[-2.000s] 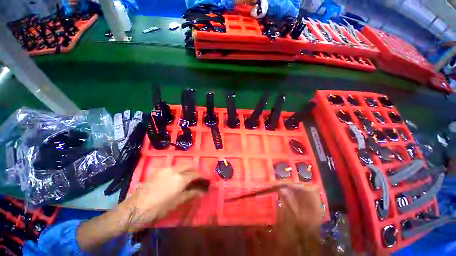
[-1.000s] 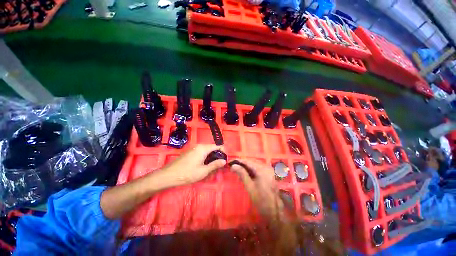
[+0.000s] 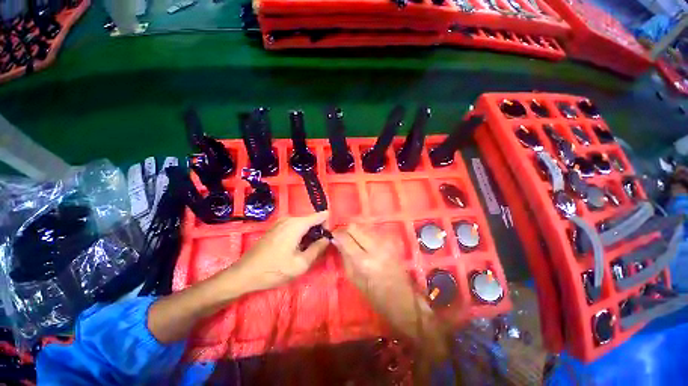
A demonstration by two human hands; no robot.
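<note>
My left hand [image 3: 283,245] holds a dark watch head [image 3: 313,236] over the middle of the red-orange working tray [image 3: 249,317]. My right hand [image 3: 366,252] meets it from the right, its fingertips at the head's edge on a small dark piece, probably a strap end mostly hidden by the fingers. Strapped watches [image 3: 339,143] stand in the tray's far row, with their black straps upright. A black strap [image 3: 314,190] hangs down from one of them. Round watch heads [image 3: 432,237] lie in pockets at the tray's right.
A raised side tray [image 3: 554,301] at right holds watch heads and grey straps [image 3: 630,226]. Black straps [image 3: 162,234], grey straps [image 3: 138,188] and a clear plastic bag [image 3: 56,256] lie at left. A thin grey strip [image 3: 485,185] lies between the trays. Stacked trays [image 3: 347,26] stand at the back.
My left hand has picked the watch head out of its pocket. My right hand has brought the dark strip in from the right, and both hands now meet at the head.
</note>
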